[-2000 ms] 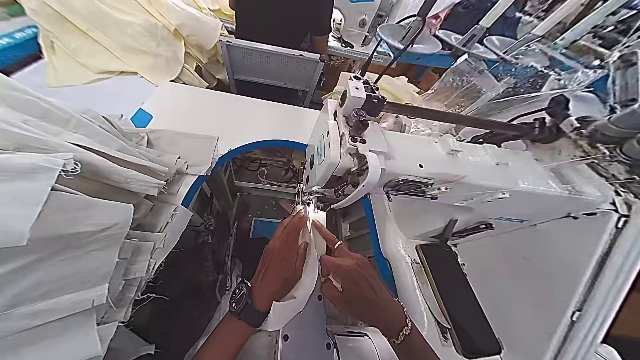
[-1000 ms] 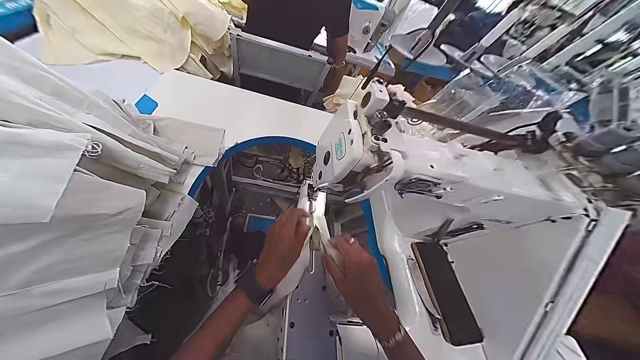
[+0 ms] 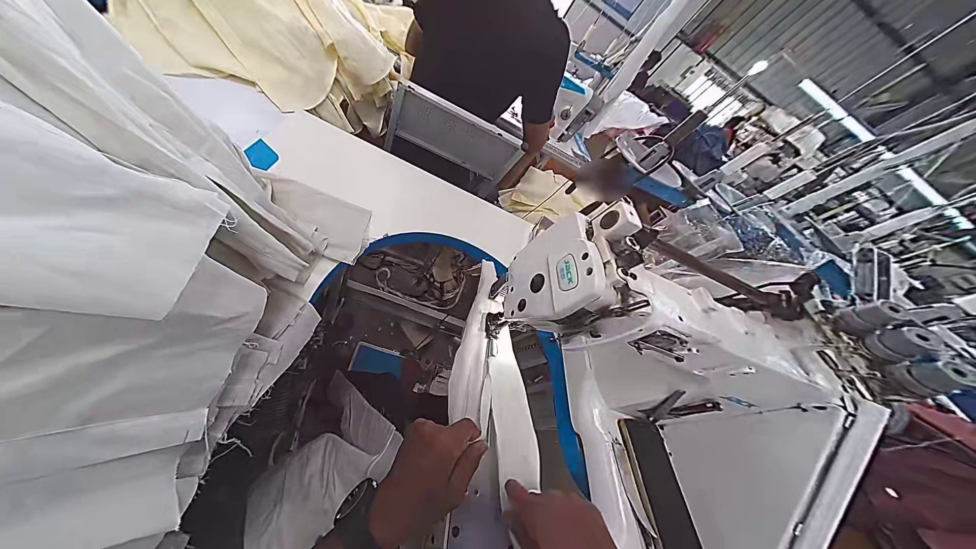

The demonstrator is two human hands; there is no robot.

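Note:
A white Jack industrial sewing machine head point(image 3: 560, 271) stands over a narrow arm. White fabric point(image 3: 512, 404) runs down toward me from under the needle area, in two long strips with a gap between them. My left hand point(image 3: 438, 473), with a dark watch on its wrist, pinches the left strip's edge between thumb and fingers. My right hand point(image 3: 560, 518) grips the lower end of the right strip, thumb on top; part of this hand is cut off by the frame's bottom edge. More white cloth hangs below my left forearm.
Stacked white fabric pieces point(image 3: 114, 343) fill the left side. A white tabletop point(image 3: 381, 179) with a blue-edged cutout surrounds the machine arm. A dark phone-like object point(image 3: 659, 488) lies at right. A person in a black shirt point(image 3: 488, 53) works beyond, near yellow fabric point(image 3: 252, 46).
Both hands have moved down from the needle area toward me, and the fabric strips now show at length between them and the machine. The view has tilted up.

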